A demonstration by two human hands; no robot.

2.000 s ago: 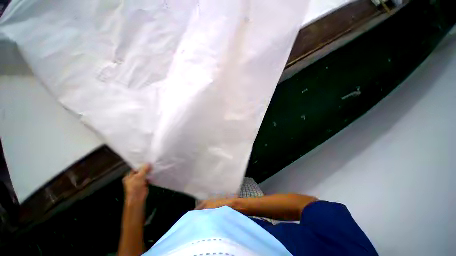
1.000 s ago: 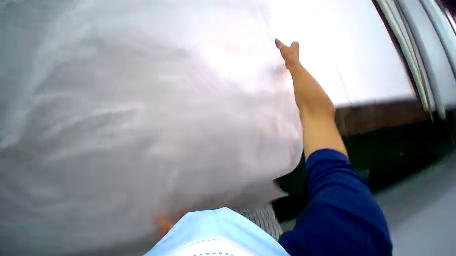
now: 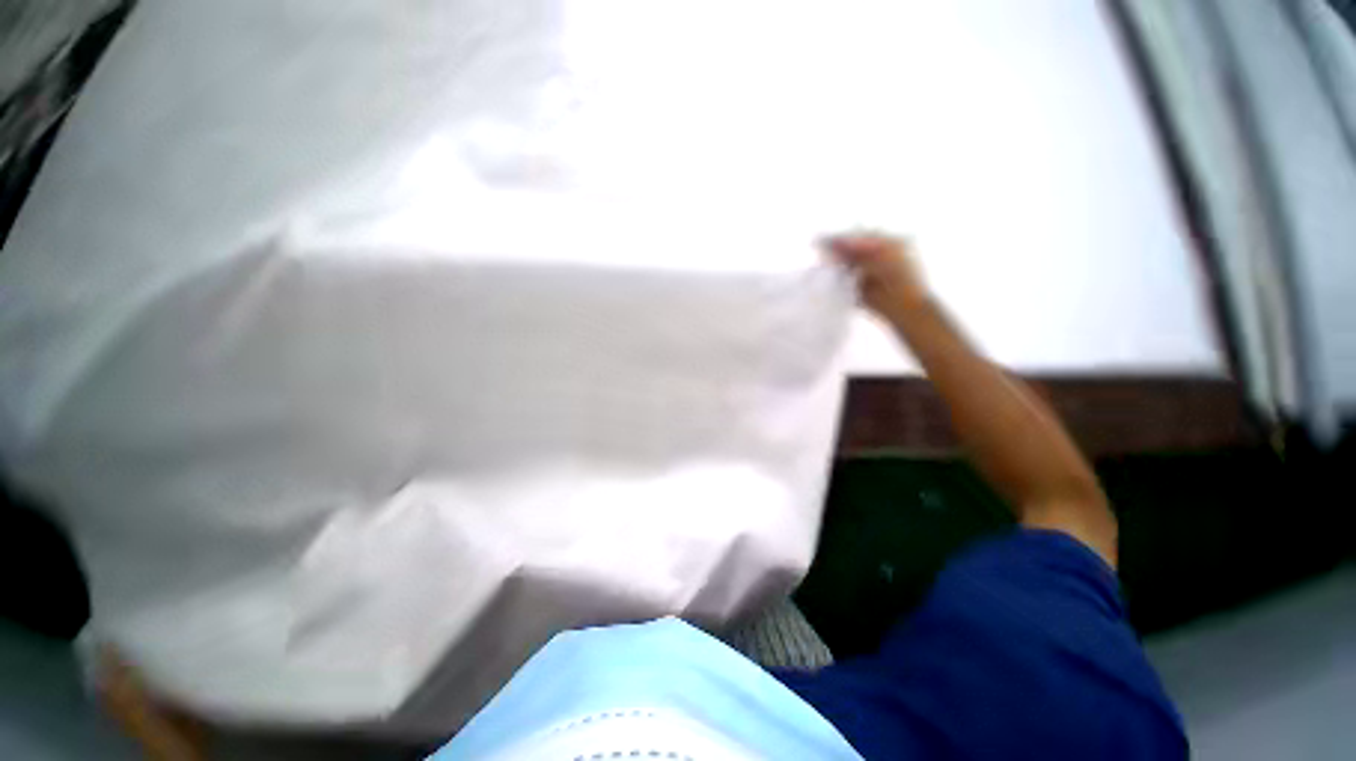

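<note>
A very large white sheet covers most of the view and hangs over the table's near edge towards my body, with folds and creases in its lower part. My right hand grips the sheet's right edge, over the table. My left hand is blurred and partly cut off at the lower left; it is at the sheet's lower left corner, with its fingers partly behind the edge. A flat, brighter white stack lies on the table to the right of the loose sheet.
The dark-brown table edge runs below the white stack. Below it is a dark green area with specks. Long white-grey rolls or folds lie at the far right. Pale grey floor shows at the lower right.
My view has turned. My right hand, open over the sheet a second ago, now holds its edge lower down. My left hand, a blur near my body then, is now at the lower left.
</note>
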